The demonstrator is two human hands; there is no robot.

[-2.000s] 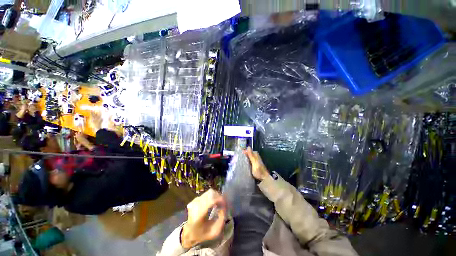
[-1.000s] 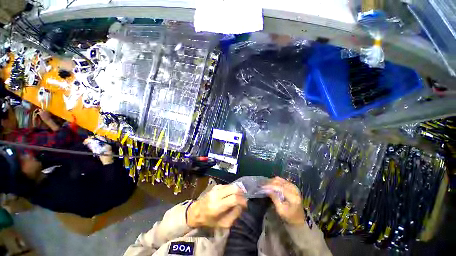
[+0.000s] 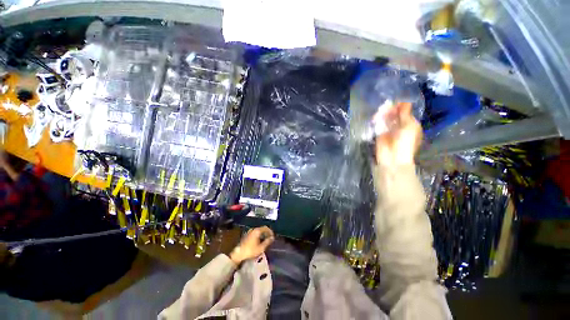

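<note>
My right hand (image 3: pixel 398 134) is stretched forward over the blue bin (image 3: pixel 459 103). Its fingers are closed on a crumpled clear plastic film (image 3: pixel 387 87), which covers part of the bin. The hand and film are somewhat blurred. My left hand (image 3: pixel 252 244) is low at the bench's front edge, its fingers loosely curled, with nothing seen in it. The white screw feeder (image 3: pixel 272 192) with its dark window lies just beyond it. The red-banded electric screwdriver (image 3: pixel 228 211) lies left of the feeder.
Clear blister trays (image 3: pixel 181 119) are stacked at left, with yellow-sleeved cable tails (image 3: pixel 147 215) over the edge. More plastic film (image 3: pixel 300 112) lies behind the feeder. Black cables (image 3: pixel 469 219) hang at right. Another person's dark sleeve (image 3: pixel 69 269) is at lower left. A metal rail (image 3: pixel 494 137) crosses at right.
My right hand has moved from in front of my body forward and right to the blue bin, with the film. My left hand has let go of the film and moved slightly left.
</note>
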